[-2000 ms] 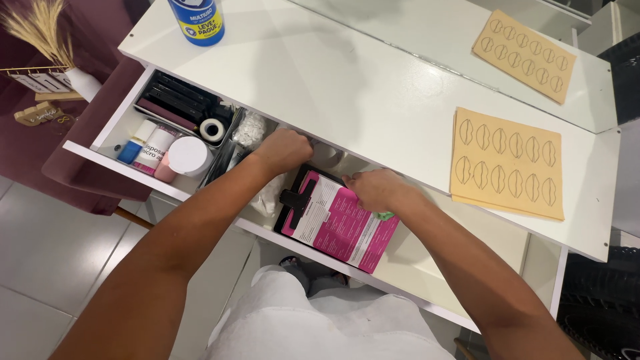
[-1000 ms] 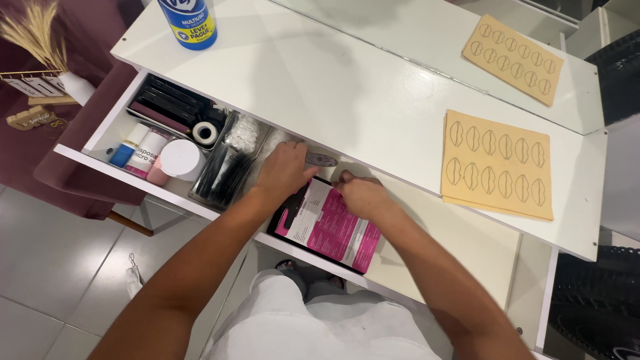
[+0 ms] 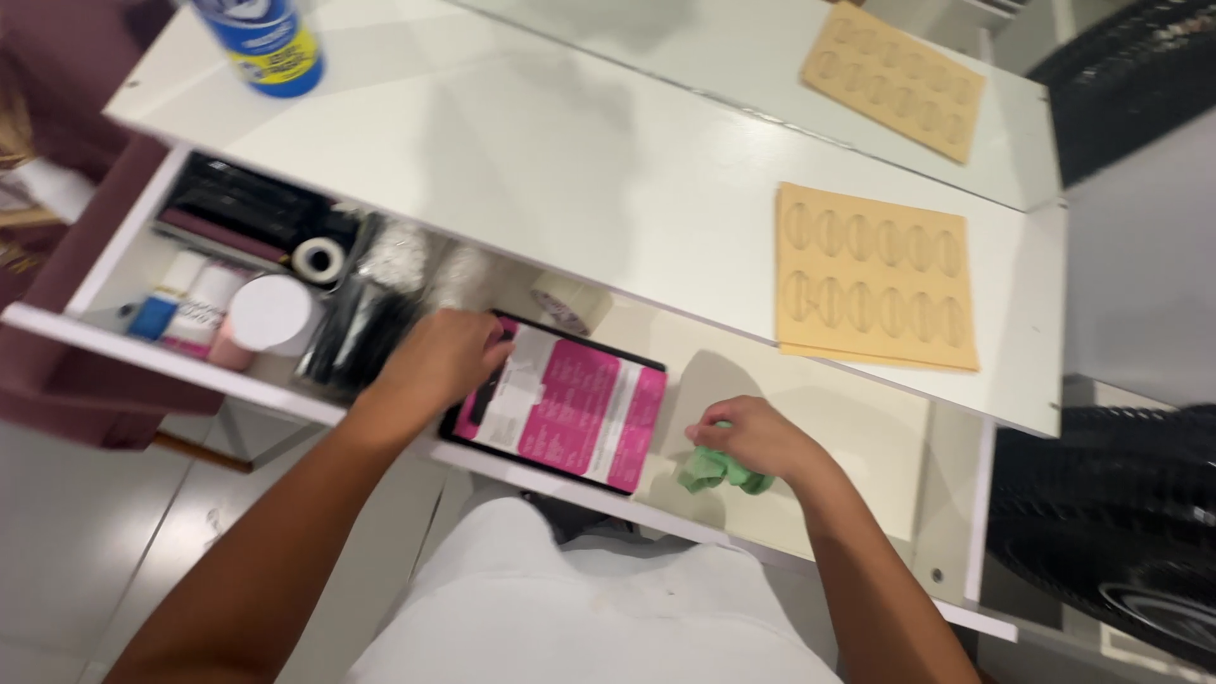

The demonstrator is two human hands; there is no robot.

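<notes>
A black clipboard with a pink and white printed sheet (image 3: pixel 579 408) lies in the open white drawer. My left hand (image 3: pixel 456 356) touches its clip end at the upper left corner; whether the fingers grip it is unclear. My right hand (image 3: pixel 750 437) is over the drawer's right part, its fingers closed on a crumpled green cloth (image 3: pixel 724 471). Behind the clipboard lies a roll of pale tape (image 3: pixel 570 302). Left of my left hand are a clear container of dark items (image 3: pixel 356 332) and bundles of white material in clear wrap (image 3: pixel 394 255).
The drawer's left end holds a white-lidded jar (image 3: pixel 275 313), small bottles (image 3: pixel 195 304), a white roll (image 3: pixel 318 260) and black packets (image 3: pixel 247 204). On the white tabletop (image 3: pixel 570 171) stand a blue bottle (image 3: pixel 271 47) and yellowish sheets with oval outlines (image 3: pixel 874 275), reflected in a mirror (image 3: pixel 722 57).
My right hand has moved right, away from the clipboard, with the green cloth in it. My left hand has shifted from the drawer's back to the clip end. The tape roll is now uncovered.
</notes>
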